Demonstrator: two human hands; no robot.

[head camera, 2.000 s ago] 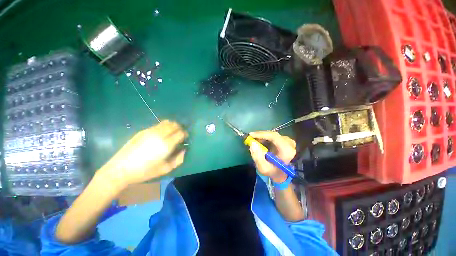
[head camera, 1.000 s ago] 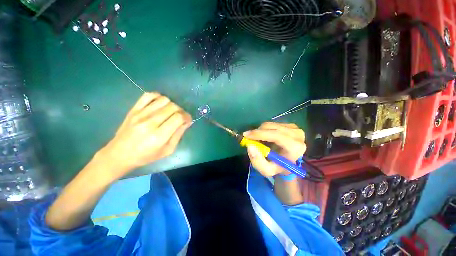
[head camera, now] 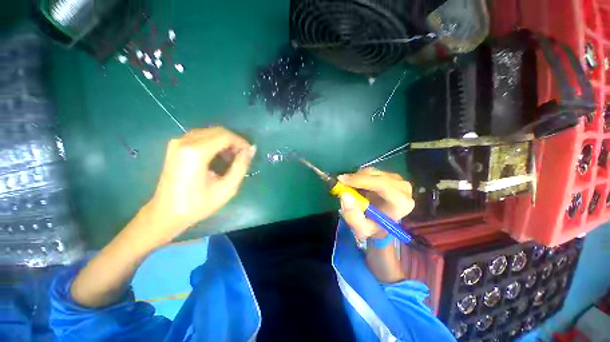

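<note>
A small round shiny workpiece [head camera: 275, 157] lies on the green mat [head camera: 221, 100] between my hands. My right hand [head camera: 376, 198] holds the yellow-and-blue soldering iron [head camera: 350, 195], its tip just right of the workpiece. My left hand [head camera: 201, 175] is left of the workpiece, thumb and fingertips pinched. The thin solder wire [head camera: 158, 101] runs from upper left to my left hand, and a short end shows past the fingertips, apart from the workpiece. A pile of short black leads [head camera: 284, 85] lies beyond the workpiece.
The solder spool [head camera: 72, 19] and white-tipped parts [head camera: 148, 62] are upper left. A clear blister tray [head camera: 30, 167] is at left. The fume fan [head camera: 354, 33] is at the far side. The dark stand [head camera: 461, 100], red tray [head camera: 562, 150] and black part tray [head camera: 512, 284] are at right.
Since one second ago, the solder end has drawn back left from the workpiece, and the iron tip is now level with its right side. The view has shifted slightly.
</note>
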